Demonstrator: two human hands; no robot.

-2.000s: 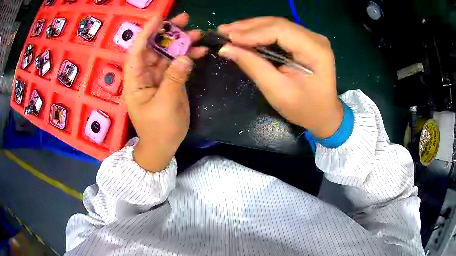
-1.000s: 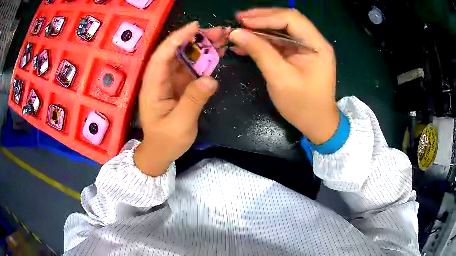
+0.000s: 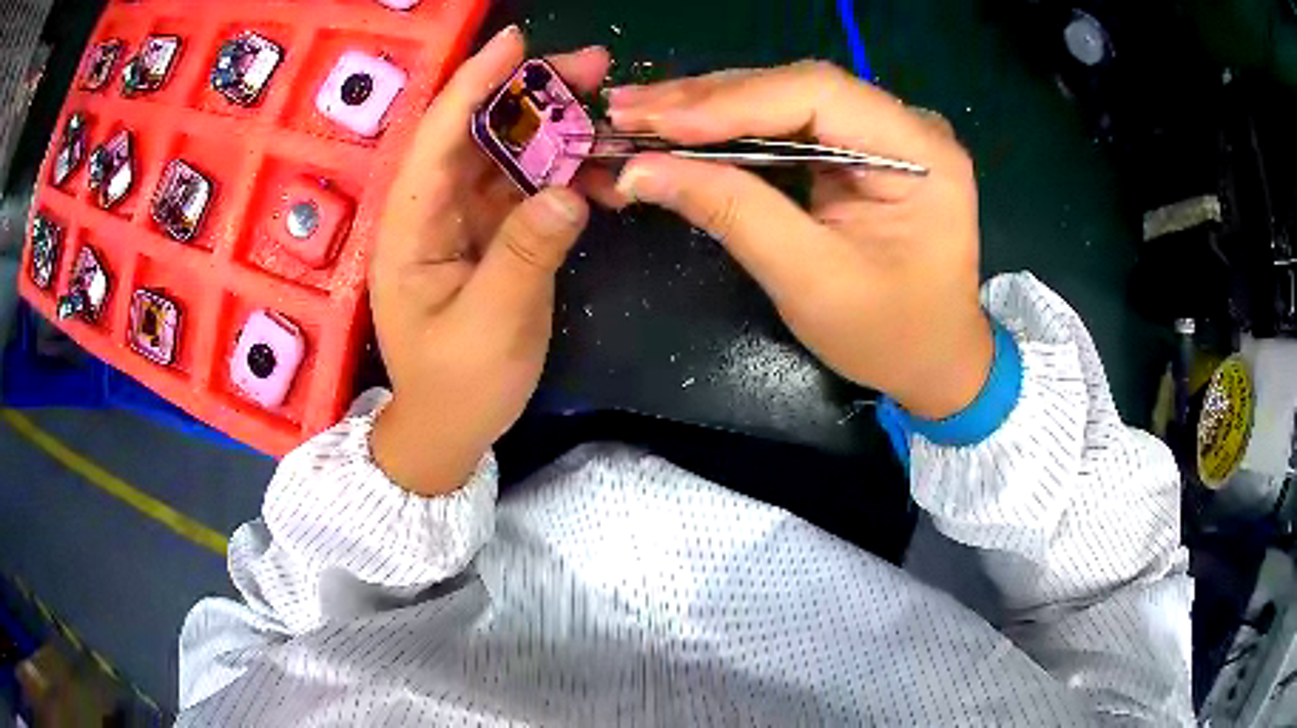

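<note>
My left hand (image 3: 477,263) holds a pink housing (image 3: 558,148) between thumb and fingers, its open side showing. An amber-gold patch (image 3: 515,120) and small dark bits lie inside it. My right hand (image 3: 832,235) holds silver tweezers (image 3: 797,151) nearly level, prongs pointing left. The tweezer tips reach the housing's right side; whether they grip a part is too small to tell. A blue band (image 3: 981,398) is on my right wrist.
A red-orange tray (image 3: 214,270) at the left holds pink housings, dark silvery units and a pale round disc (image 3: 302,219) in its pockets. The dark green mat (image 3: 640,306) carries pale scraps. A yellow ring-shaped roll (image 3: 1223,423) and dark equipment stand at the right.
Over the last second, the housing has moved slightly left and up with my left hand. The tweezers have come from beside the housing to its inner right side.
</note>
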